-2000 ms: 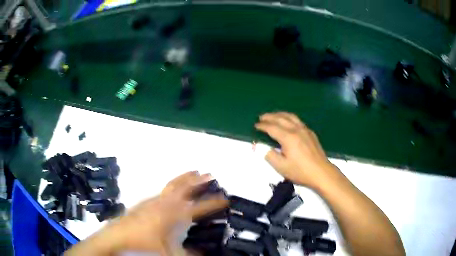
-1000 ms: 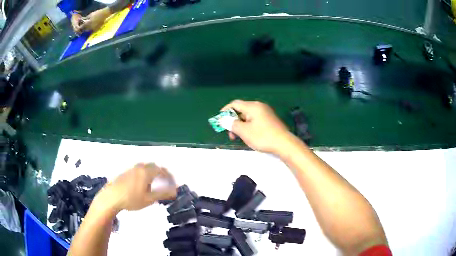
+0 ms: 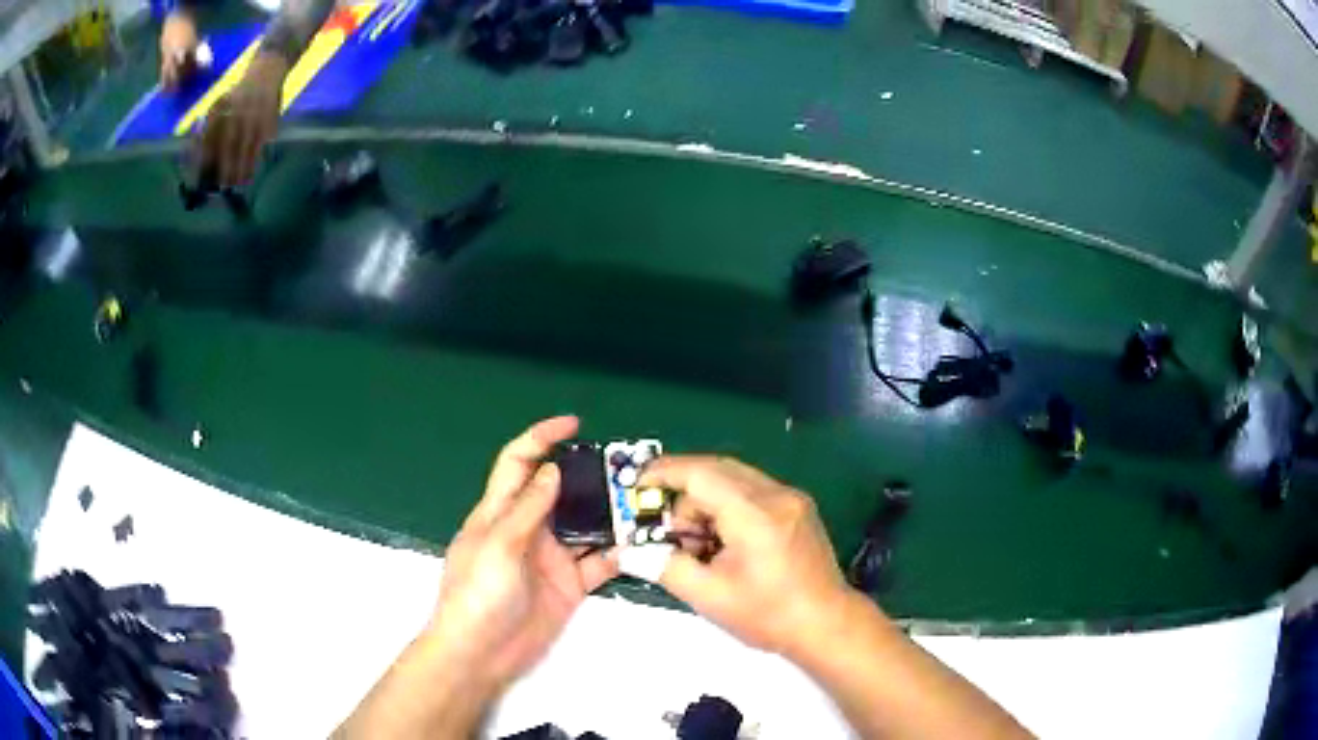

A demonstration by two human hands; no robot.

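My left hand [image 3: 509, 564] holds a black adapter housing [image 3: 584, 495] between thumb and fingers, above the near edge of the belt. My right hand [image 3: 744, 547] holds a circuit board [image 3: 636, 499] with its component side showing yellow, blue and dark parts. The board is upright, right beside the housing; whether they touch cannot be told. A white wrap [image 3: 645, 561] shows on a finger of my right hand. The inside of the housing cannot be made out.
A green belt [image 3: 578, 347] carries corded black units [image 3: 966, 376]. Black housings [image 3: 130, 658] lie piled on the white surface [image 3: 325, 607] at left, others at the bottom edge. A blue tote edge [image 3: 22, 716] shows lower left. Another person's hand [image 3: 234, 130] reaches over the belt's far edge.
My right hand has brought the board down beside my left hand, which has risen from the white surface and now holds a housing. The view has shifted, and the other person's hand has moved over the belt.
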